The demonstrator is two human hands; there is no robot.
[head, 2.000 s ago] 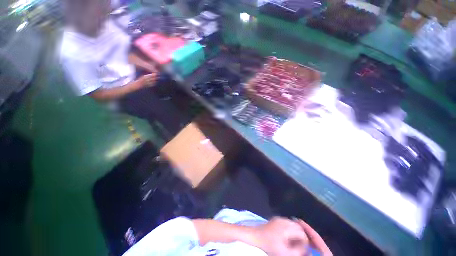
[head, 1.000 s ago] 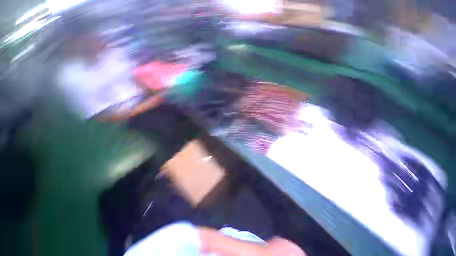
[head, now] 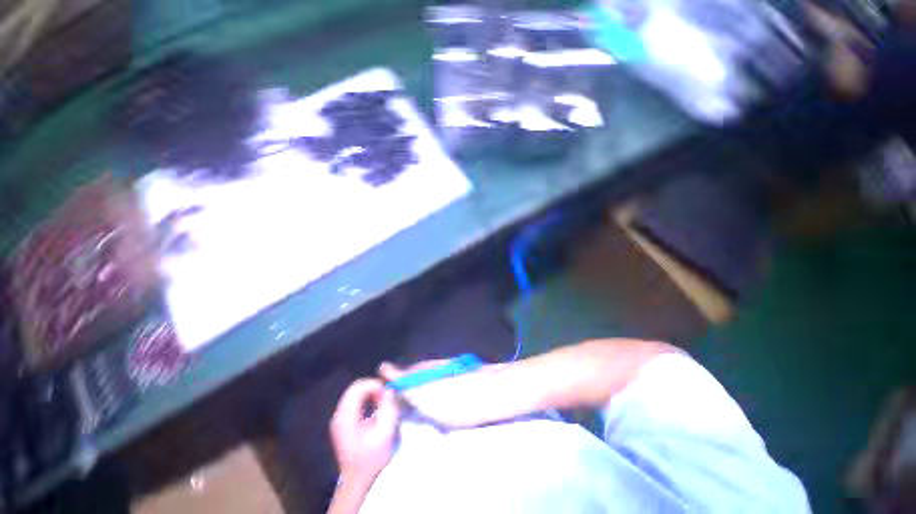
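Note:
My left hand (head: 363, 430) is low in the centre in front of my body, its fingers curled. A small dark spot shows between its fingers; blur hides whether it is a held part. My right hand (head: 401, 372) meets it from the right, mostly hidden and blurred. A blue wrist strap (head: 438, 372) is around my right wrist, and a blue cord (head: 519, 263) shows near the bench edge. On the bench beyond, a large white tray (head: 261, 246) bears heaps of small black parts (head: 367, 136).
A carton of red-silver pieces (head: 75, 271) stands left of the tray, a small red-silver pile (head: 158, 351) beside it. White-silver units (head: 517, 75) stand right of the tray. A brown carton (head: 226, 489) is below the bench edge; another (head: 628, 281) is at right.
The view has swung right, so the tray and carton now lie further left. Both hands and the blue strap have come into fuller view. The other person at the left has left the picture.

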